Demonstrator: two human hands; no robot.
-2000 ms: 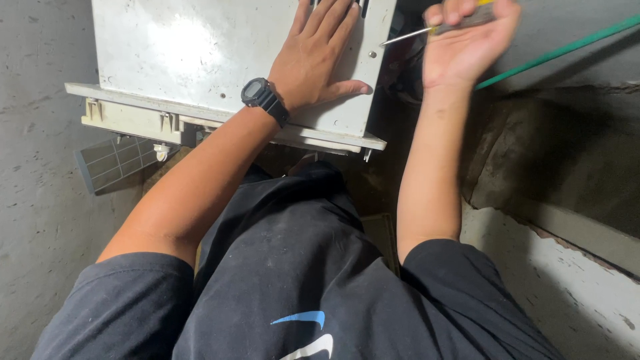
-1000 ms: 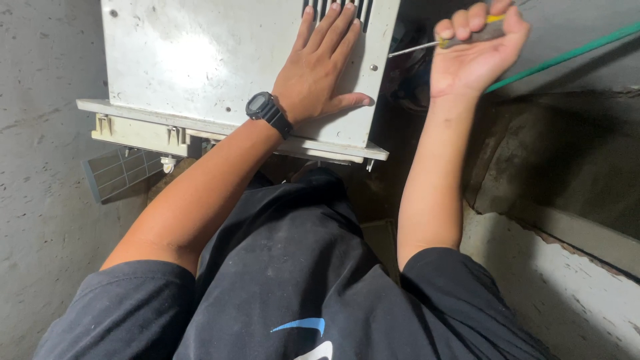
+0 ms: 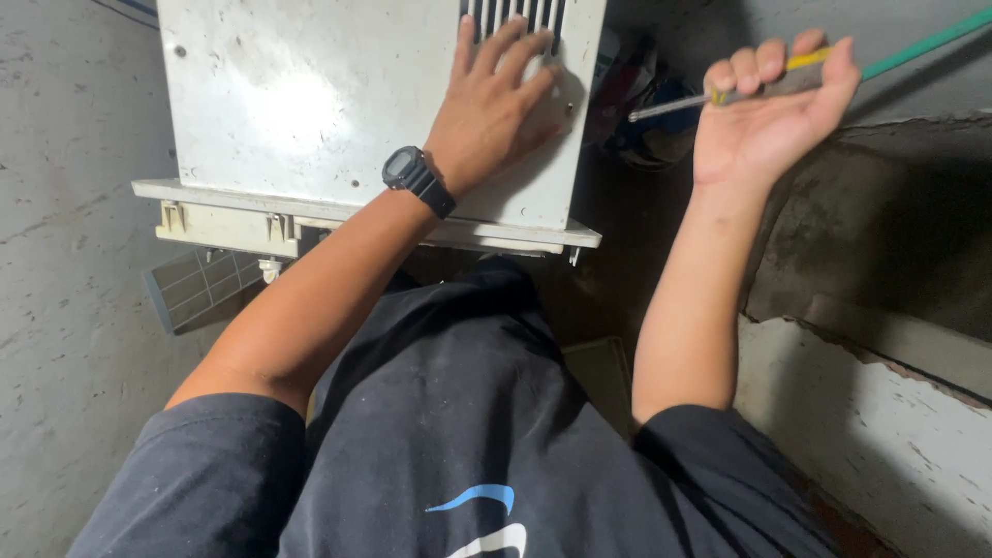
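A white metal housing of a boxy appliance (image 3: 325, 116), with vent slots (image 3: 515, 19) near its far edge, fills the upper middle of the head view. My left hand (image 3: 500, 105), with a black digital watch (image 3: 411, 172) on the wrist, lies over its right part, fingers spread, fingertips at the slots. To the right of the housing my right hand (image 3: 767, 108) grips a screwdriver (image 3: 763, 84) with a yellow and dark handle. Its shaft points left, and the tip is apart from the housing. A screw (image 3: 570, 109) shows near the housing's right edge.
A framed mesh filter (image 3: 203, 287) leans below the housing at the left. A green pole or hose (image 3: 930, 43) runs diagonally at the upper right. Dark, unclear items (image 3: 655, 124) lie beyond the housing's right side. A rough wall (image 3: 70, 194) borders the left; a broken-edged ledge (image 3: 891, 418) stands at lower right.
The screwdriver's tip has moved from beside the screw at the housing's right edge to a spot farther right. My left hand has lifted or curled slightly, its thumb no longer stretched toward the edge.
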